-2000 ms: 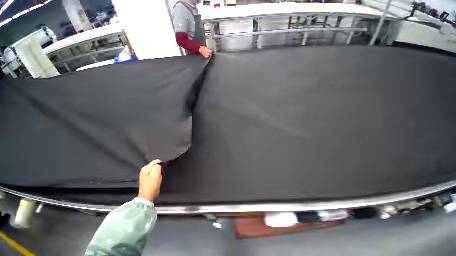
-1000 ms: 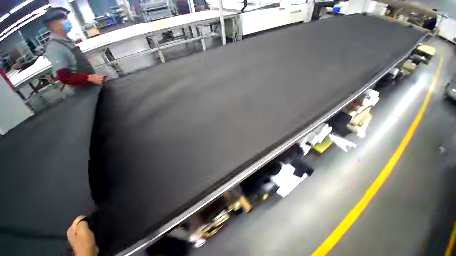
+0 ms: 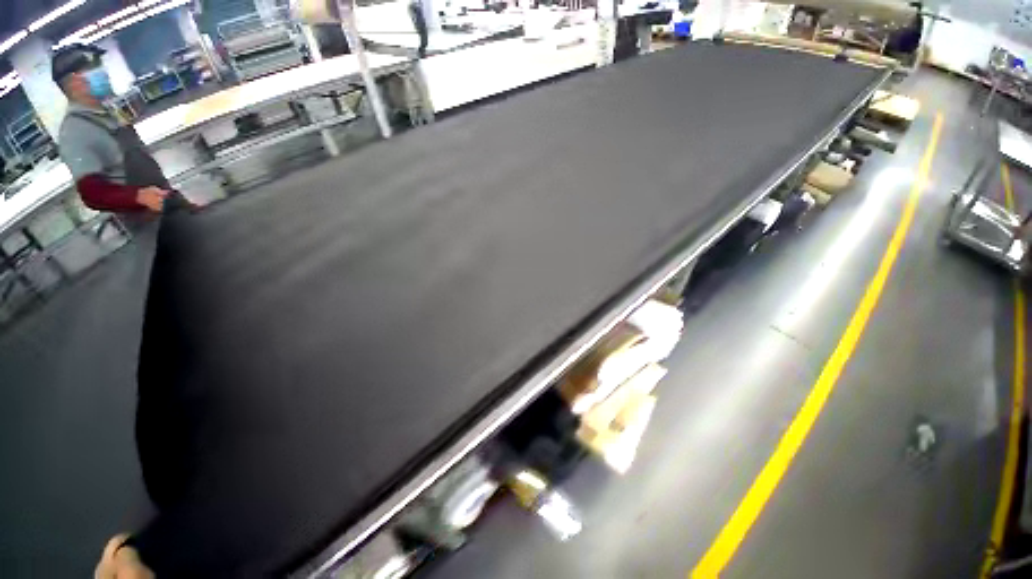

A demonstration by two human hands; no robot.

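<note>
A black fabric ply (image 3: 68, 339) hangs at the left, with its edge running from a co-worker's hand down to my left hand. My left hand (image 3: 121, 560) is at the bottom left, cut off by the picture's edge, closed on the near corner of the ply. The flat black fabric lay (image 3: 475, 238) covers the long table to the right of that edge, reaching to the far end. My right hand is out of the picture.
A co-worker (image 3: 108, 147) in a cap and mask stands across at the left. Paper and cloth scraps (image 3: 622, 385) lie under the table's metal rim (image 3: 679, 262). A grey aisle with a yellow line (image 3: 837, 373) runs at the right. A metal cart (image 3: 985, 221) stands farther right.
The view has swung right and moved along the table. My left hand, still on the ply, now sits lower left in the picture. The co-worker also shows farther left, still holding the far corner.
</note>
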